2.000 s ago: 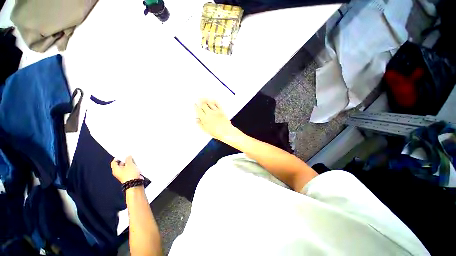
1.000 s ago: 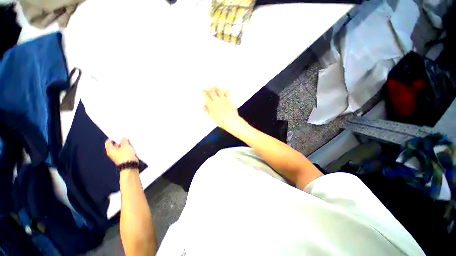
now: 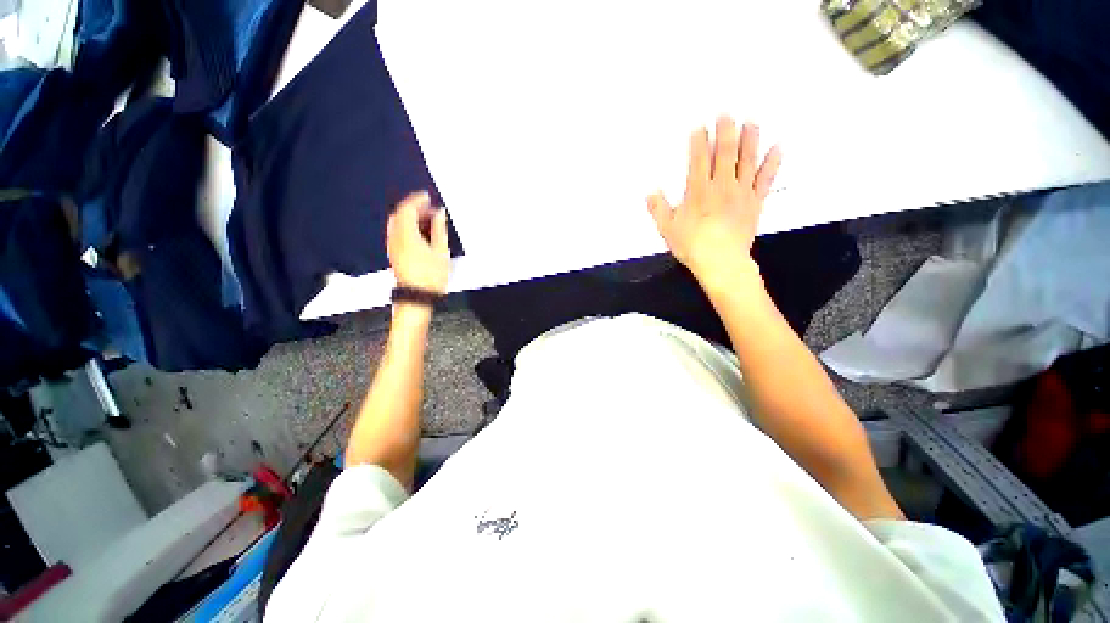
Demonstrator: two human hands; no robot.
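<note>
A white template (image 3: 548, 122) lies over dark navy cloth (image 3: 323, 177); its left edge is crisp against the cloth, but elsewhere it blends into the white table. My left hand (image 3: 419, 250), with a dark beaded bracelet, is at that edge near the front of the table. Its fingers are curled and slightly blurred; whether they hold anything cannot be told. My right hand (image 3: 718, 201) lies flat, palm down and fingers spread, on the white surface near the front edge, and holds nothing.
A yellow-and-dark block (image 3: 895, 34) sits at the far right, with dark cloth (image 3: 1059, 49) beyond it. Blue and navy garments (image 3: 158, 195) are heaped at left. Pale scraps (image 3: 949, 304) and a metal rail (image 3: 974, 456) are below at right. The table's front edge (image 3: 803, 222) runs before me.
The view has turned and shifted, so the table edge now runs nearly level and more floor shows at left. My right hand's fingers are spread wider. My left hand remains near the template's left edge.
</note>
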